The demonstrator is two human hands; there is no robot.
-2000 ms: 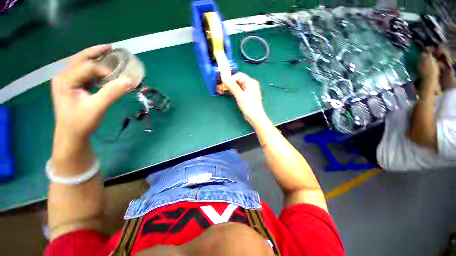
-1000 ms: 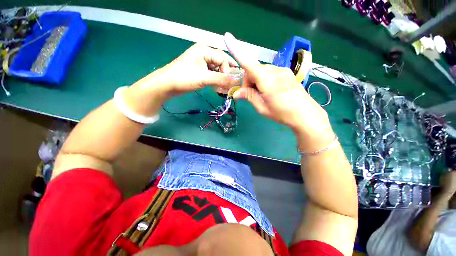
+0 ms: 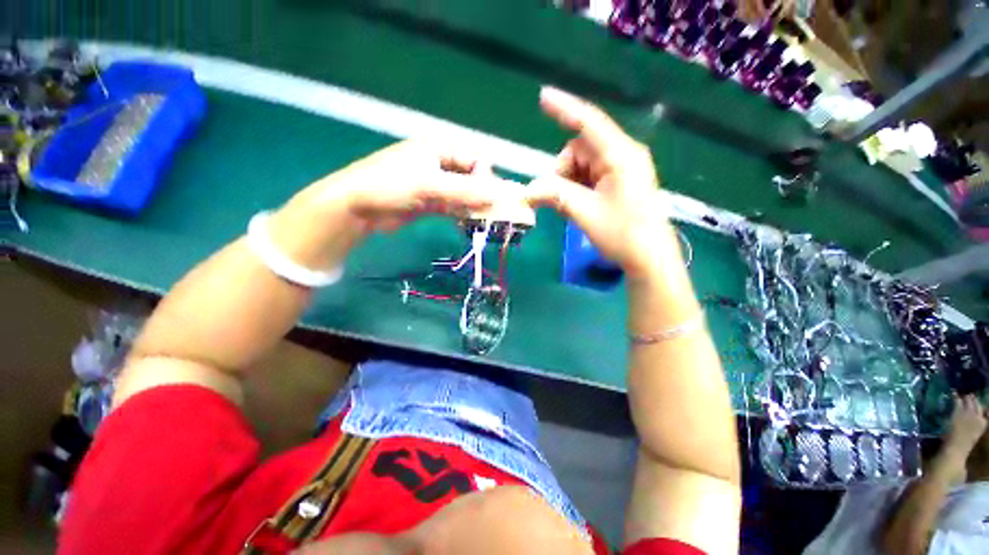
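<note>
A pale stator [image 3: 503,213] is held up over the bench. My left hand [image 3: 407,193] is shut on its left side. My right hand [image 3: 613,201] is at its right side, thumb tip against the edge, index finger raised and the other fingers apart. White, red and dark lead wires [image 3: 477,266] hang below the stator, with a round looped bundle [image 3: 484,317] at the bottom. The blue tape dispenser [image 3: 587,258] is mostly hidden behind my right hand. Blur hides any tape at the fingertips.
A blue parts bin [image 3: 136,163] of grey grains stands at left, beside tangled wires [image 3: 33,98]. A clear tray [image 3: 835,379] of stators lies at right. Dark purple parts [image 3: 716,49] are at the far side. Another person's hand and sleeve [image 3: 960,434] show at lower right.
Since the oldest frame, my right hand left the dispenser and joined my left hand at the stator. Since one second ago, my right fingers have spread away from it and the looped bundle hangs lower.
</note>
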